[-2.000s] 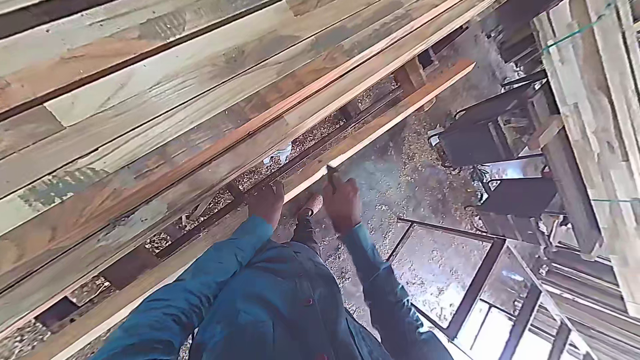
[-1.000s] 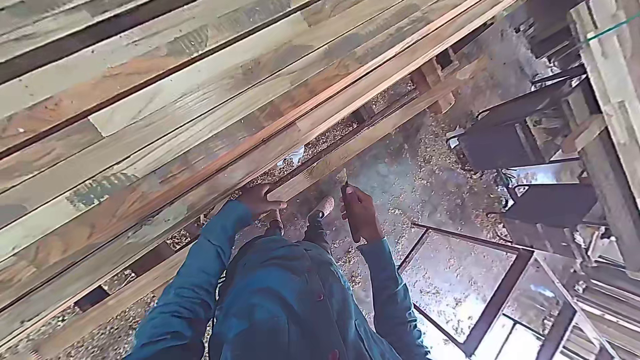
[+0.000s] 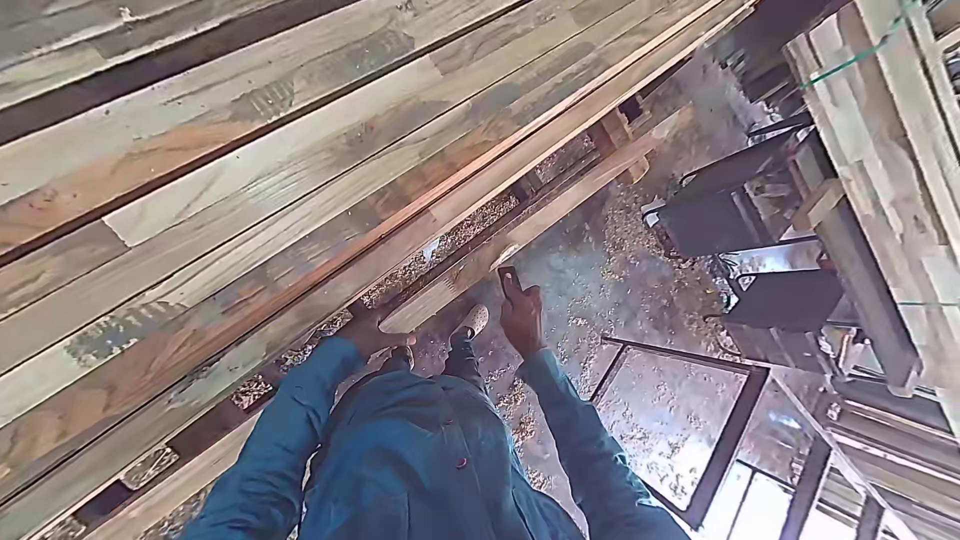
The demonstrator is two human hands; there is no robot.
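My left hand [image 3: 375, 334] grips the edge of a long narrow wooden board [image 3: 555, 196], which lies along the lower side of the stacked planks. My right hand [image 3: 523, 319] is closed around the handle of a dark hand tool [image 3: 509, 280], whose exact kind I cannot tell. The tool's upper end is just below a pale patch on the board's edge; whether they touch is unclear. Long laminated wooden planks [image 3: 300, 187] lie side by side above both hands.
Dark metal-framed bins or boxes [image 3: 720, 217] stand on the right, beside another plank stack [image 3: 885, 150]. A metal frame [image 3: 739, 405] lies at lower right. Wood shavings [image 3: 630, 225] litter the floor [image 3: 577, 292]. My shoe [image 3: 475, 319] is below the board.
My right hand with the tool was at the board's edge two seconds ago and is now below it. The board's near face is turned differently, showing a wider pale side.
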